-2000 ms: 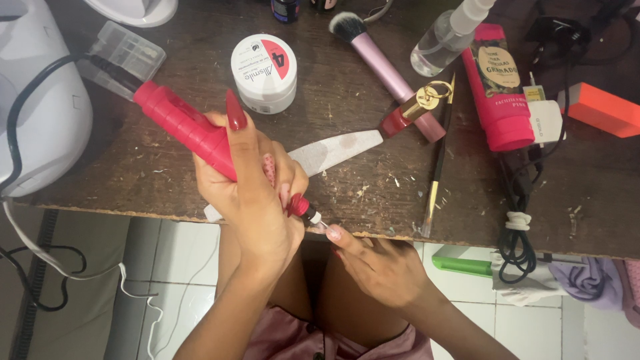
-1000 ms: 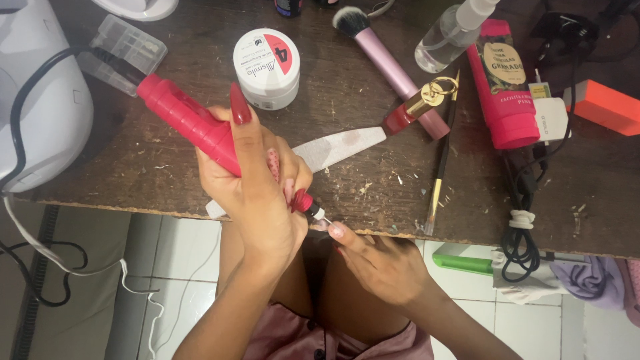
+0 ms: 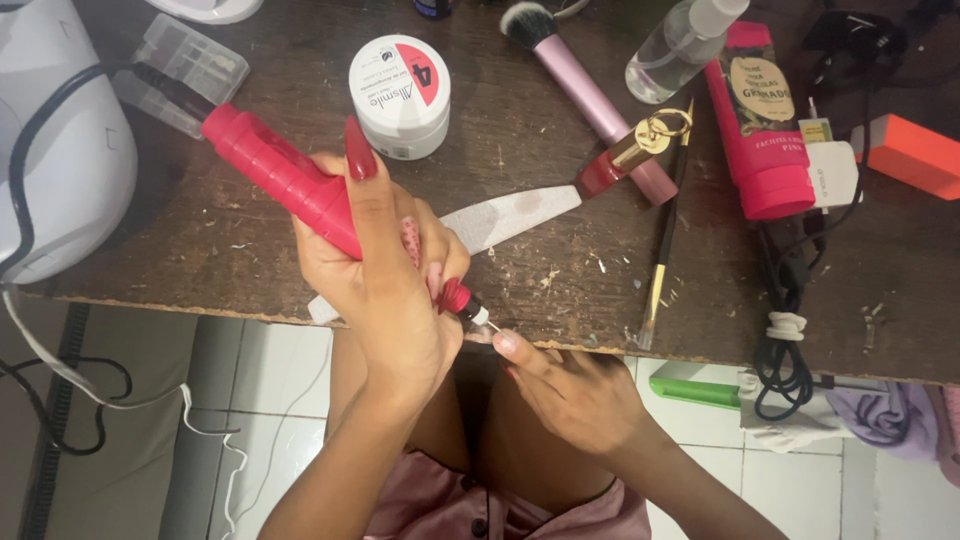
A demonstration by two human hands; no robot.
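Observation:
My left hand (image 3: 390, 262) is wrapped around a red electric nail drill (image 3: 285, 176), its black cord running up to the left. The thin bit (image 3: 492, 325) at the drill's tip is at the nail of an extended finger on my right hand (image 3: 577, 394); whether it touches cannot be told. My right hand is by the table's front edge and grips no object, its other fingers partly curled. Under my left hand lies a pale nail file (image 3: 517, 217), its middle hidden. A white jar with a red-marked lid (image 3: 401, 94) stands just beyond the drill.
A makeup brush (image 3: 589, 97), red polish bottle (image 3: 611, 165), fine brush (image 3: 666, 240), clear spray bottle (image 3: 671, 52) and pink tube (image 3: 761, 127) lie or stand right of centre. An orange block (image 3: 915, 154) is far right. A white device (image 3: 60, 142) and clear compartment box (image 3: 191, 67) stand left.

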